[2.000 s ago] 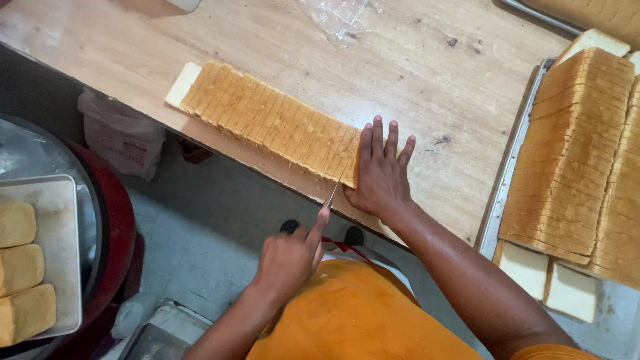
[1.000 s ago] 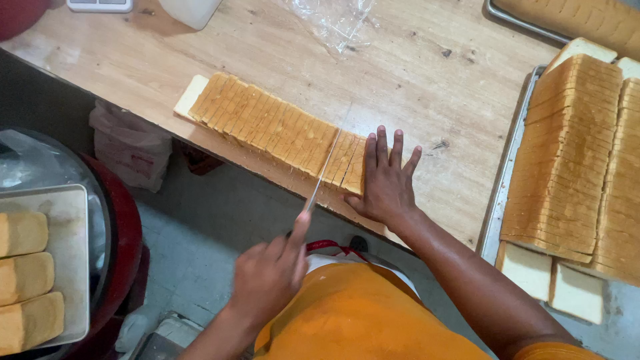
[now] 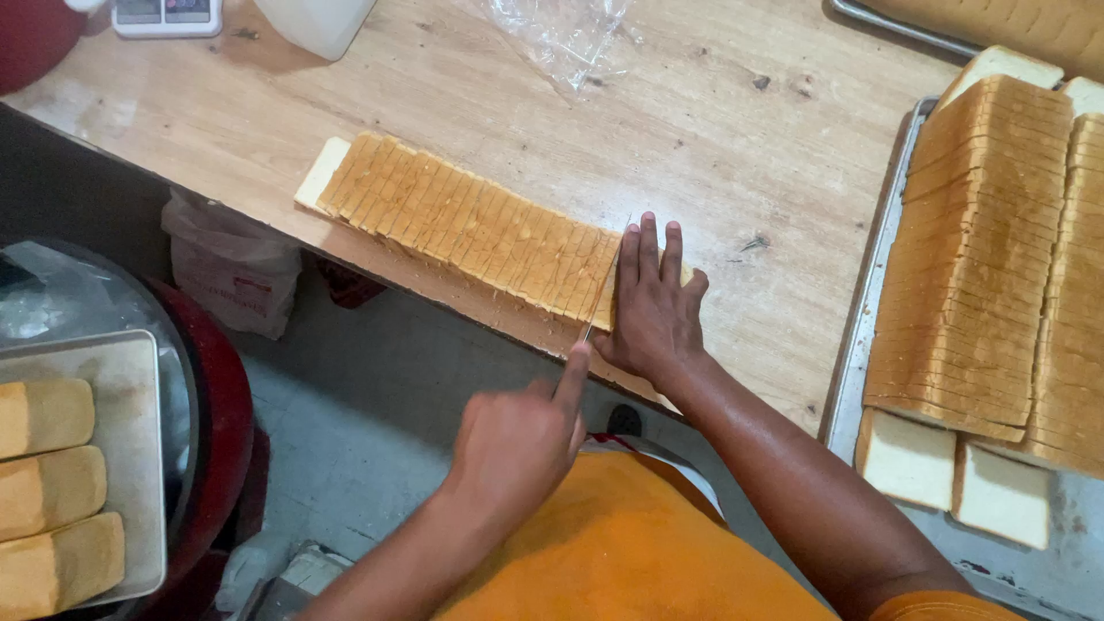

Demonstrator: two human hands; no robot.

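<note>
A long loaf of bread [image 3: 466,228], scored by many parallel cuts, lies slanting along the table's near edge, with a pale slice [image 3: 324,172] at its left end. My left hand [image 3: 522,435] holds a knife from the near side, its index finger stretched toward the blade; the handle is hidden in the hand. The thin knife blade [image 3: 602,289] lies across the loaf close to its right end. Right beside the blade, my right hand [image 3: 654,315] rests palm down over that end, thumb at the near side, and hides part of the bread.
Sliced loaves [image 3: 966,259] fill a metal tray [image 3: 869,302] at right. Another tray [image 3: 906,33] stands beyond. Clear plastic film [image 3: 565,39], a white container [image 3: 319,21] and a scale [image 3: 166,19] sit at the far side. Small loaves lie on a lower-left tray [image 3: 138,483].
The knife and my left hand have moved right along the loaf since a second ago. My right hand has shifted slightly left, over the loaf's right end.
</note>
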